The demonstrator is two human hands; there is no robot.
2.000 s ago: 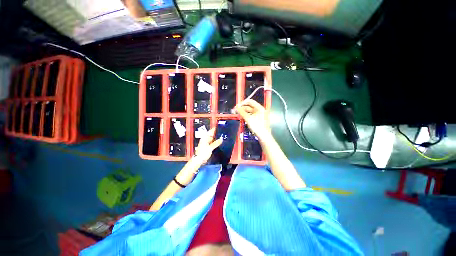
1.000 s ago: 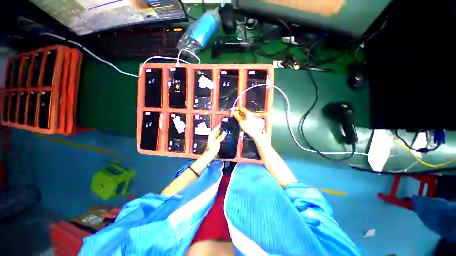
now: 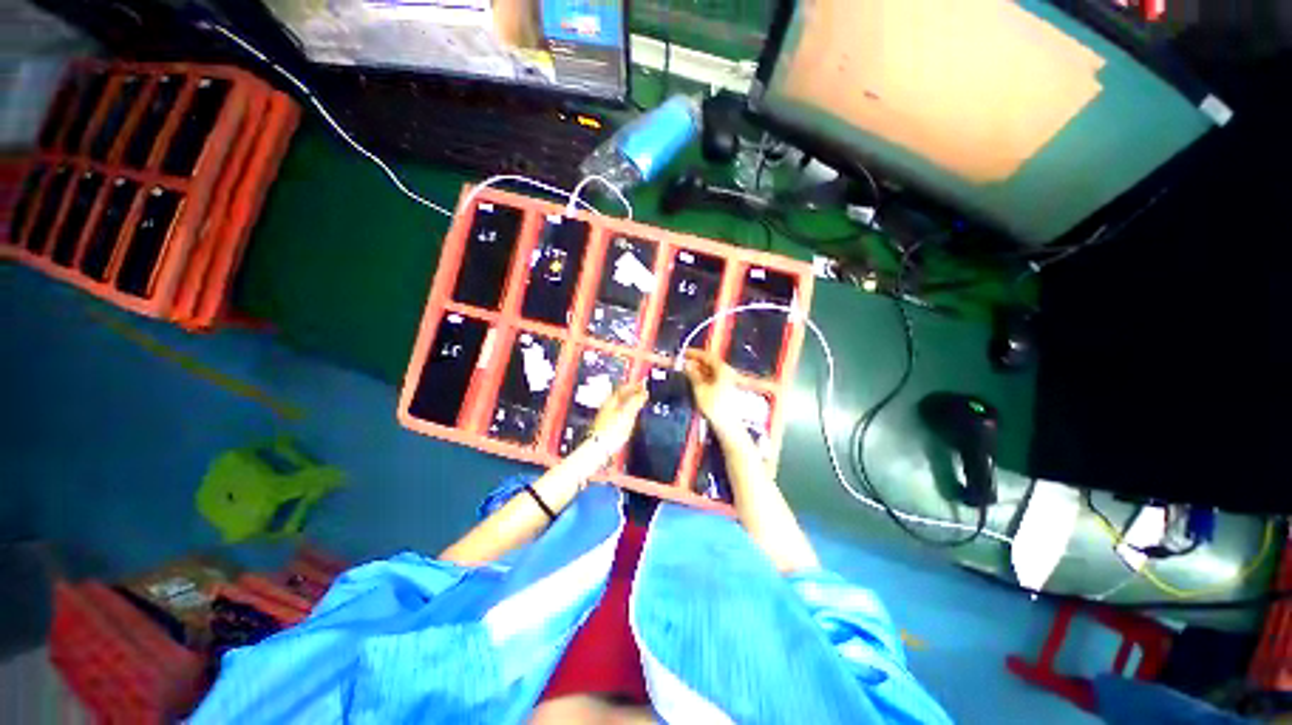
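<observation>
The orange-red tray (image 3: 414, 390) lies in front of me with black smartphones in its slots, several with white slips on them. My left hand (image 3: 618, 419) holds the left edge of a smartphone (image 3: 660, 428) at the front row, fourth slot from the left. My right hand (image 3: 709, 385) is at that phone's top right, its fingers closed around the end of a white USB cable (image 3: 826, 375). The plug is hidden by the fingers, so I cannot tell whether it is seated. A second white cable (image 3: 607, 183) reaches a phone in the back row.
Stacked phone trays (image 3: 227, 184) stand at far left. Behind the tray are the keyboard (image 3: 468, 139), a blue cylinder in clear plastic (image 3: 659, 139) and two monitors. A black scanner (image 3: 969, 434) and dark cables lie at right. A green stool (image 3: 255, 489) is at lower left.
The view has turned, so the tray appears tilted and further right. My hands stay at the same phone; the right fingers remain at the cable end near its top.
</observation>
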